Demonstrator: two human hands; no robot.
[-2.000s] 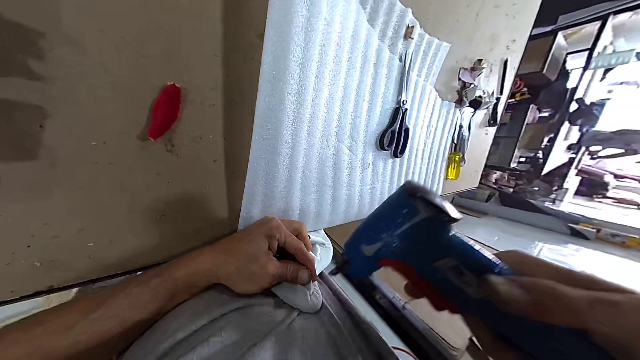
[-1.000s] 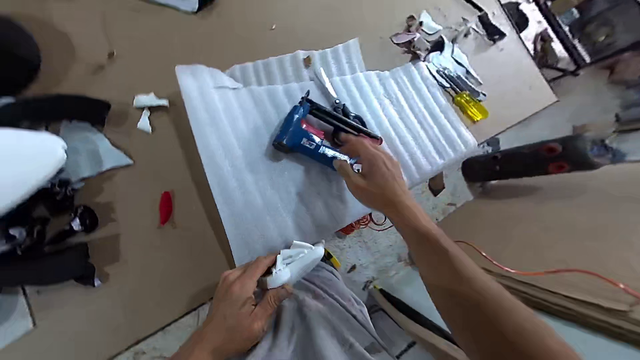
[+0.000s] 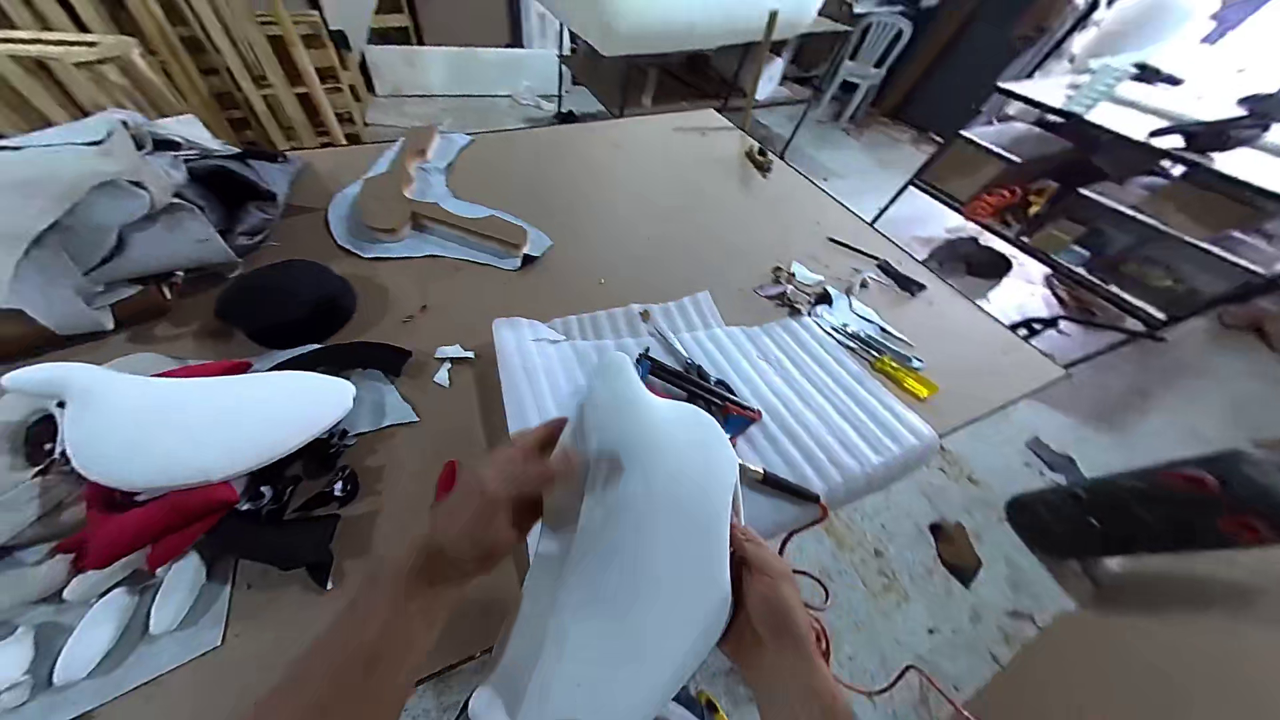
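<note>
A large white upholstered, curved panel point(image 3: 650, 520) stands tilted in front of me, narrow end up. My right hand point(image 3: 770, 590) grips its right edge, the fingers partly hidden behind it. My left hand point(image 3: 510, 490), blurred, is at its upper left side with fingers spread; whether it touches the surface I cannot tell. Behind the panel, the blue staple gun point(image 3: 740, 418) lies on the ribbed white foam sheet point(image 3: 830, 400), partly covered from view. Scissors point(image 3: 685, 350) lie beside it. A dark-handled tool point(image 3: 780, 484) with an orange cord is at the foam's near edge.
Another white padded piece point(image 3: 200, 420) lies at left on red and black scraps. A black round pad point(image 3: 286, 303), a red piece point(image 3: 446, 480) and foam-topped cut shapes point(image 3: 385, 205) rest on the table point(image 3: 620, 210). At right are a yellow-handled screwdriver point(image 3: 903, 377) and other hand tools.
My right hand has let go of the staple gun, which lies on the foam sheet, and now holds the large white panel. The view has shifted widely over the table.
</note>
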